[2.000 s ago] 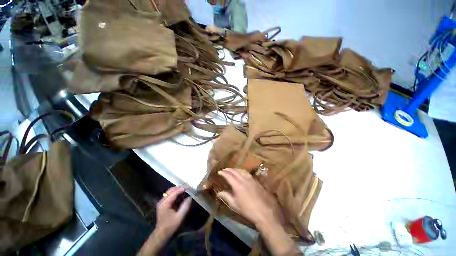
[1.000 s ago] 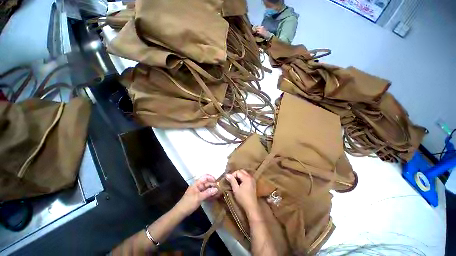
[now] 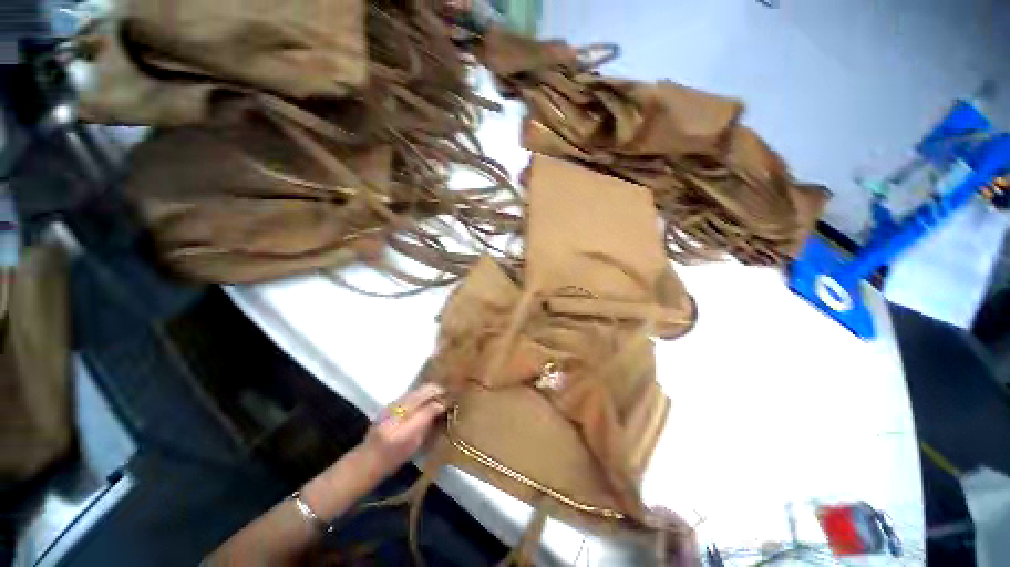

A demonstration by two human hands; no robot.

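The brown bag point(image 3: 532, 432) lies on the white table in front of me, its gold zipper point(image 3: 532, 481) curving across the near panel. A small shiny fitting point(image 3: 549, 378) sits at the bag's middle. My left hand point(image 3: 405, 425), with a ring and a bracelet, pinches the bag's edge at the zipper's left end. My right hand point(image 3: 668, 539) is blurred and cut off by the bottom edge, close to the zipper's right end; its grip cannot be made out. Straps hang over the near table edge.
Brown bag heaps with tangled straps lie at the left point(image 3: 255, 199) and far side point(image 3: 665, 144). A blue machine point(image 3: 833, 290) stands at the right. A red object point(image 3: 847, 529) and thin threads lie at the near right. Another bag point(image 3: 35, 366) shows at the far left.
My right hand has moved away from my left, to the lower right. The near panel now lies spread with its zipper stretched across. My left hand stays at the bag's left edge.
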